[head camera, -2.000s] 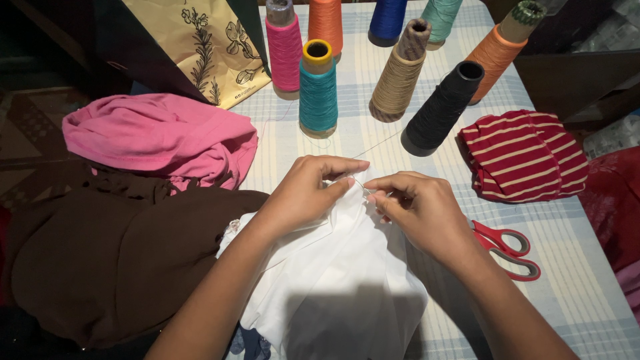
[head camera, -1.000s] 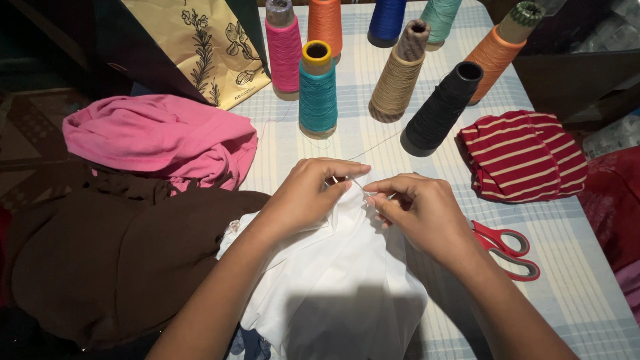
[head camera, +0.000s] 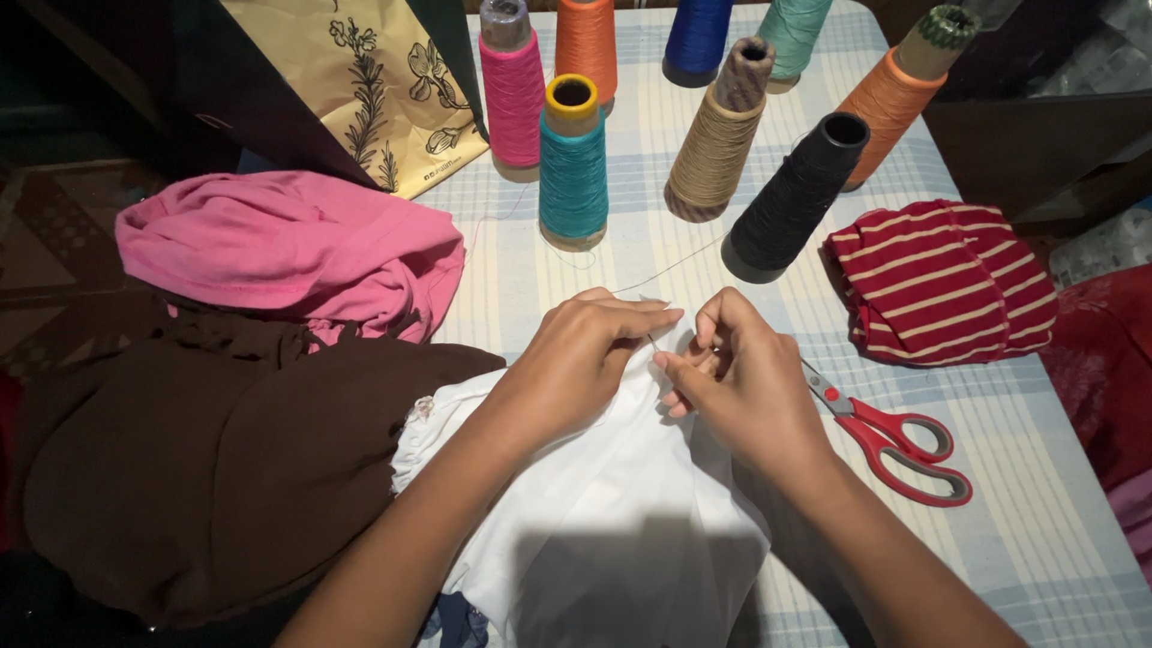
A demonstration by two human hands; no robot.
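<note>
White fabric (head camera: 621,459) lies bunched in front of me, its upper edge pinched by my left hand (head camera: 589,351). My right hand (head camera: 742,378) is at the same edge, thumb and fingers around the fabric; a thin needle-like piece (head camera: 654,343) shows between the two hands. A dark thread (head camera: 675,265) runs from behind my left hand to the cone of black thread (head camera: 796,198). Red-handled scissors (head camera: 900,450) lie right of my right hand, their blade tips hidden behind it.
Cones of thread stand at the back, among them teal (head camera: 573,180), tan (head camera: 715,144) and pink (head camera: 511,103). Pink cloth (head camera: 288,238) and brown cloth (head camera: 207,459) lie left, by a printed bag (head camera: 378,90). Folded red striped cloth (head camera: 945,283) is at right.
My right hand has opened its fingers a little and turned at the fabric's edge. My left hand has stayed in place.
</note>
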